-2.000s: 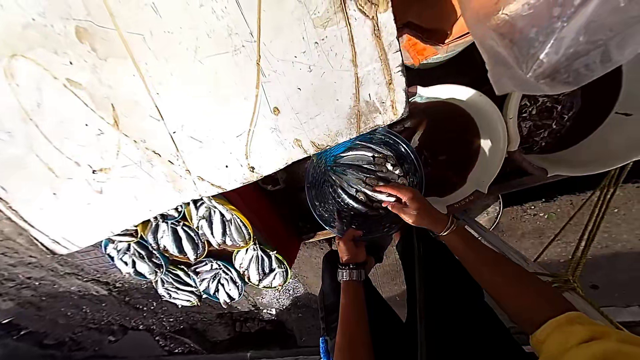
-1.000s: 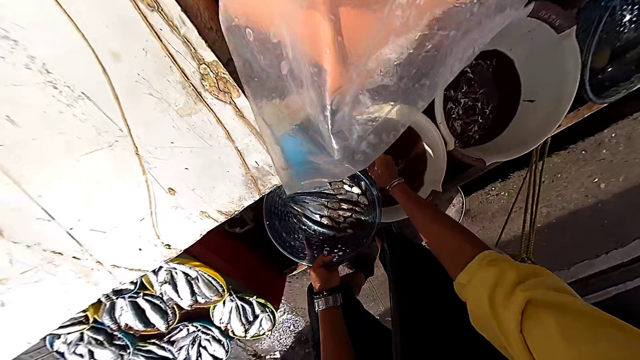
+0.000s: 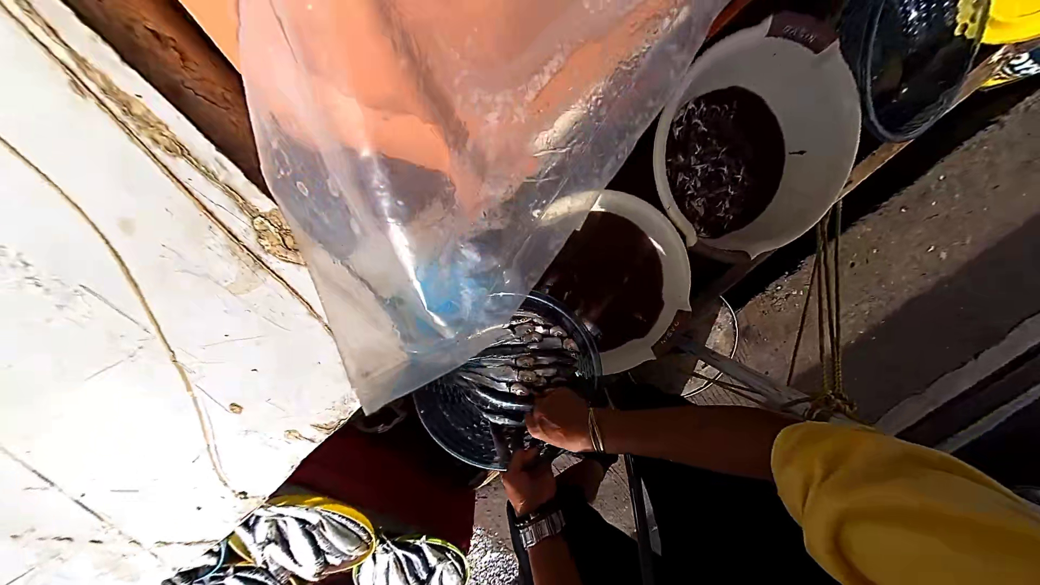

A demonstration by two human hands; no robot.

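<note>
A dark round basin (image 3: 455, 422) holds small silvery fish (image 3: 520, 366) laid side by side. My left hand (image 3: 528, 479), with a metal watch at its wrist, grips the basin's near rim. Over the basin's near right part is my right hand (image 3: 561, 418), fingers curled at the edge of the fish; whether it holds one cannot be told. Just beyond stands a white basin (image 3: 678, 276) of dark liquid, its left part behind a clear plastic sheet (image 3: 455, 203). The sheet also covers the far left of the fish basin.
A second white basin (image 3: 821, 146) holds dark liquid and small pale things. Beyond it stands a dark clear-walled container (image 3: 918, 73). A large white board (image 3: 106, 325) fills the left. Fish-filled baskets (image 3: 366, 520) sit lower left. Yellowish ropes (image 3: 829, 325) hang at right.
My right hand has moved from the white basin back to the fish basin. My left hand stays at the rim. The view has shifted, and the plastic sheet now covers more of it.
</note>
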